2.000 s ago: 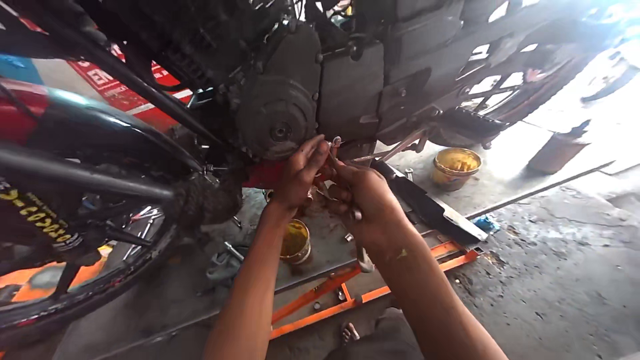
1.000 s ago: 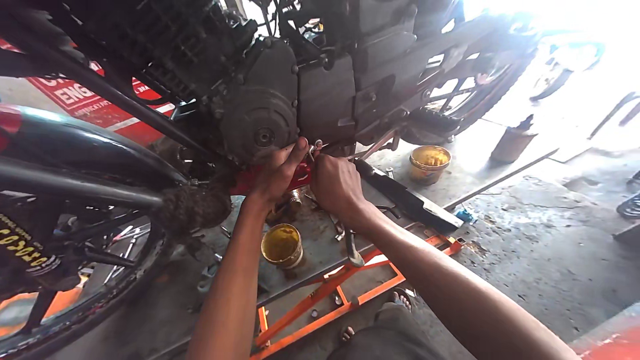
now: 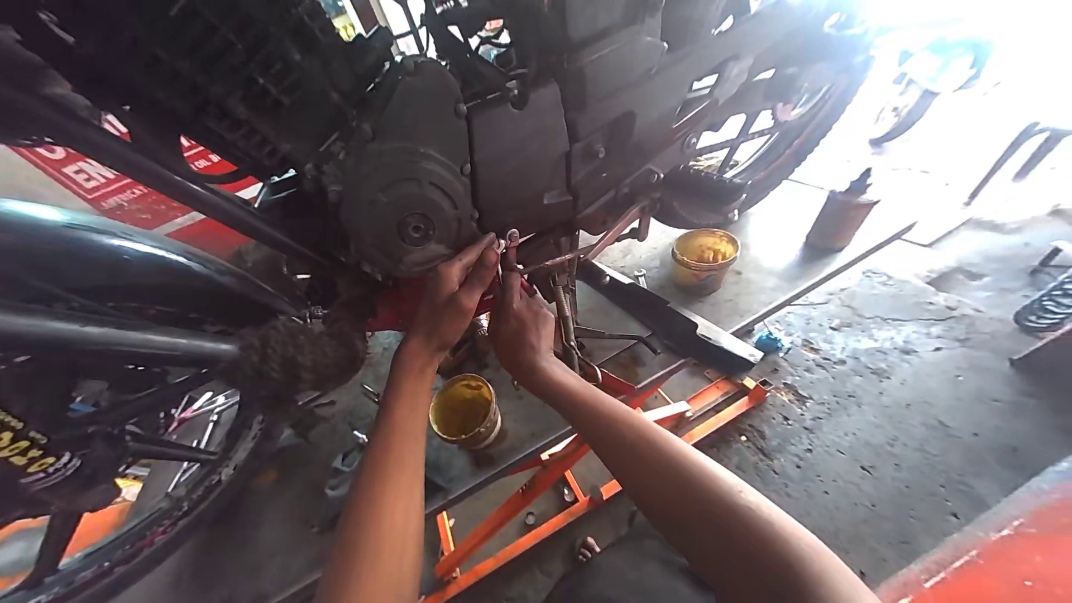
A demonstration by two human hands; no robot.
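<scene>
A motorcycle engine with a dark round side cover [image 3: 410,184] fills the upper middle. Just below the cover's lower right edge, my left hand [image 3: 456,289] pinches at a small metal part, too small to name. Against it on the right, my right hand [image 3: 521,322] has its fingers raised around a slim metal tool [image 3: 512,243] with a ring-like end, possibly a wrench. The gear shift lever [image 3: 578,255] runs to the right from beside my right fingers. Behind both hands lies a red part [image 3: 394,306] under the engine. My fingertips partly hide the contact point.
Below my hands stands a yellow-stained tub [image 3: 466,410], with another tub [image 3: 705,260] to the right. An orange metal frame [image 3: 536,494] and a long black part [image 3: 670,318] lie beneath and beside the motorcycle. The front wheel [image 3: 209,494] is at left, a rusty can [image 3: 842,219] at right.
Both hands remain close together under the engine cover. The fingers of my right hand are more raised than one second ago, and the ring-like metal end shows between the hands.
</scene>
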